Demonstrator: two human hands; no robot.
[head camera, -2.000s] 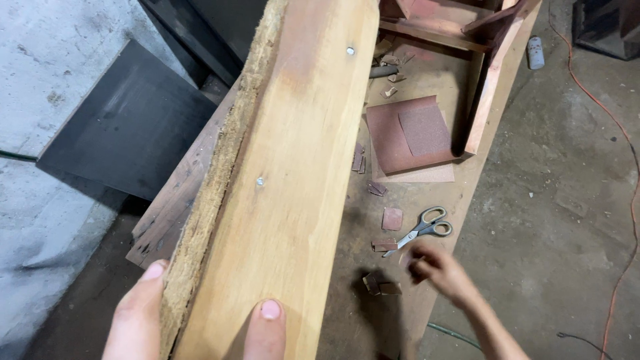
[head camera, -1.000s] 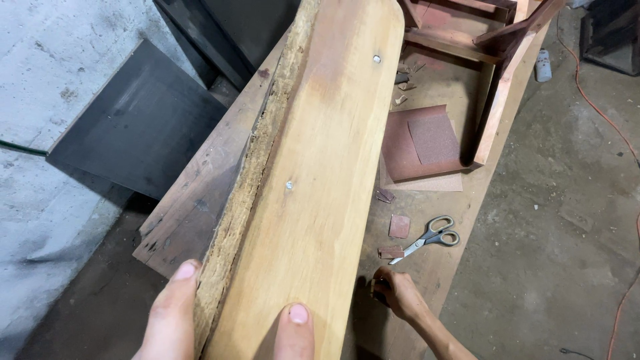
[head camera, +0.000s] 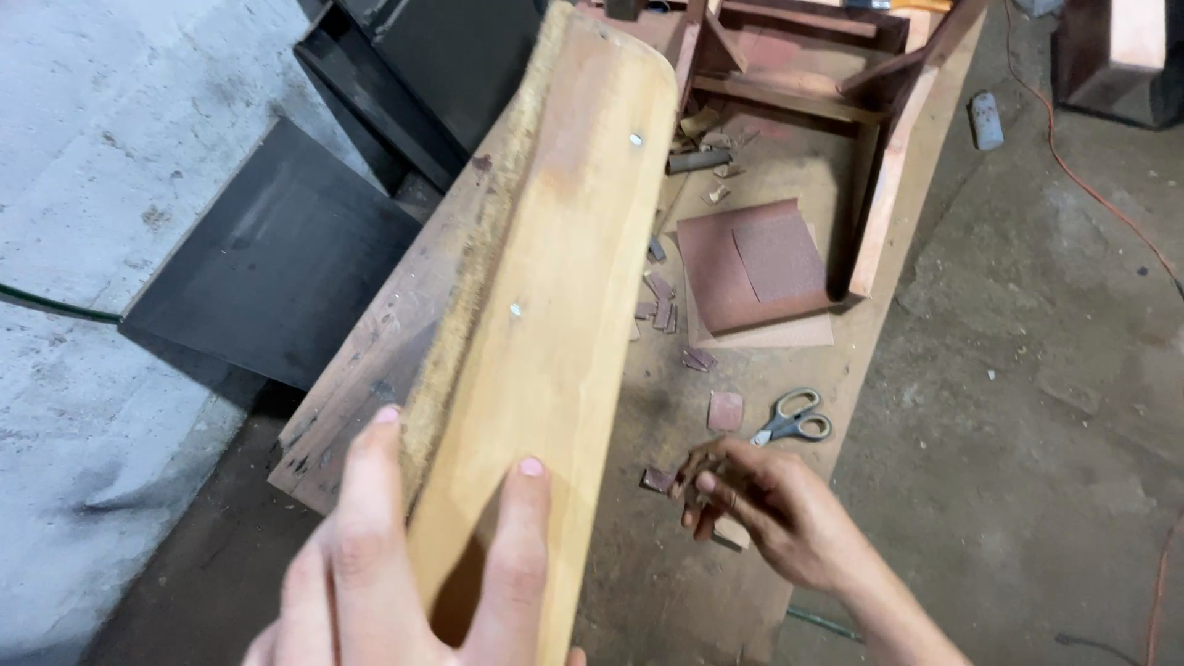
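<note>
My left hand (head camera: 416, 555) grips the near part of a long light wooden board (head camera: 555, 296), its fingertips on the face and by the rough edge. Two metal screw heads show in the board's face, and its far corner is rounded. My right hand (head camera: 758, 509) is over the workbench with curled fingers; a small pale piece (head camera: 731, 532) shows beneath it, and whether the hand holds it I cannot tell. Just beyond that hand lie scissors (head camera: 794, 421) with dark handles, a small square of sandpaper (head camera: 725, 411) and a darker scrap (head camera: 658, 478).
Sheets of sandpaper (head camera: 758, 268) lie on the wooden workbench (head camera: 684, 592) beside a reddish wooden frame (head camera: 869, 203). Several scraps are strewn along the board. A dark panel (head camera: 277, 259) leans at the left wall. An orange cord (head camera: 1082, 180) and a grey can-like object (head camera: 986, 121) are on the floor.
The right hand, lower and nearer the bench edge a second ago, is now closer to the scissors and the scraps. The left hand keeps its hold on the board.
</note>
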